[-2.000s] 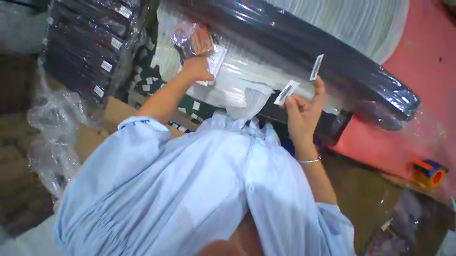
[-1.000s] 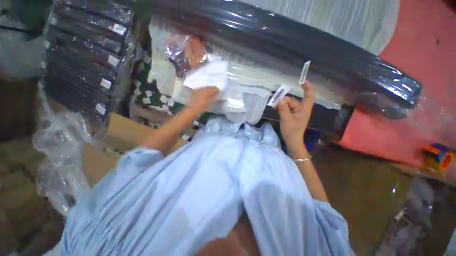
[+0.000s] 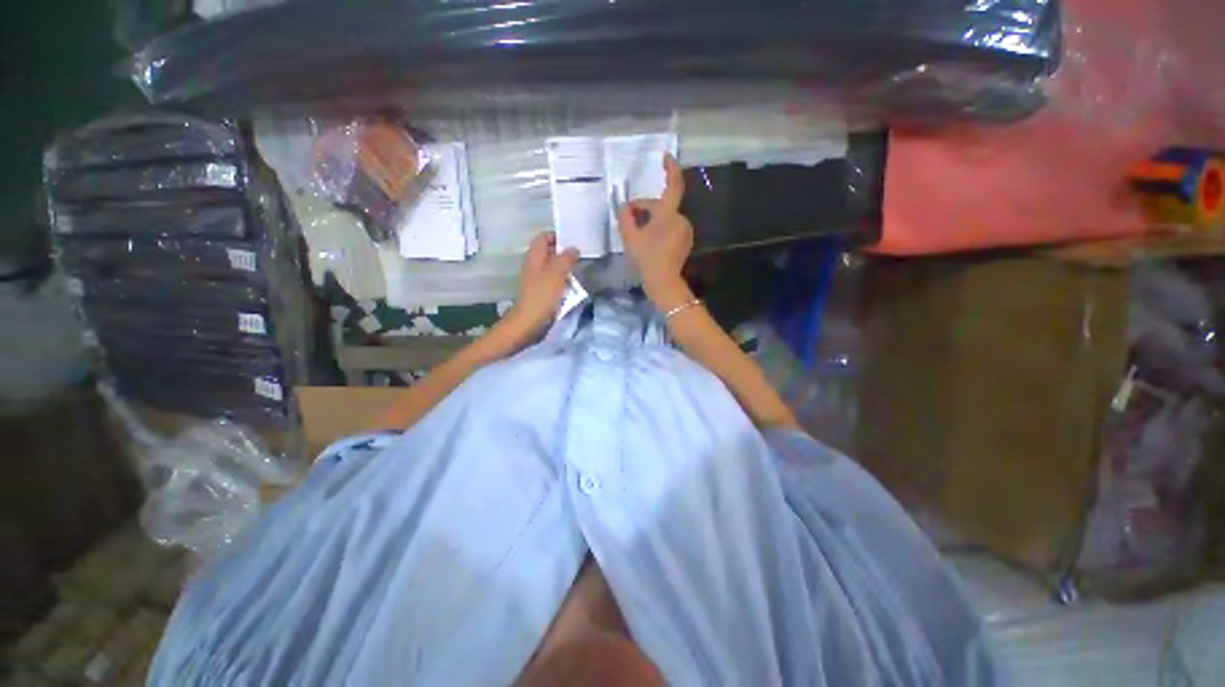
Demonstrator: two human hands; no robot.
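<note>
A white printed slip (image 3: 578,201), seemingly opened into two panels, lies on the white sheets in front of me. My left hand (image 3: 541,275) pinches its lower left edge; a small white piece shows just below that hand. My right hand (image 3: 658,242) is over the right panel, with a small white label (image 3: 619,201) at thumb and finger, seen nearly edge-on. Its raised fingertip is at the panel's right edge; whether a second label is on it cannot be told. Further left lie a stack of white slips (image 3: 437,215) and a clear accessory pack (image 3: 383,168) with reddish contents.
A film-wrapped dark bar (image 3: 578,61) crosses the far side. A bundle of wrapped bars (image 3: 168,269) stands at left. A black block (image 3: 786,201) is right of my hands. A tape dispenser (image 3: 1182,181) is on the red sheet (image 3: 967,188). A brown carton (image 3: 987,389) is below right.
The view has turned and shifted. My left hand has left the stack of slips beside the pack and now holds the opened slip. My right hand has come in close beside it.
</note>
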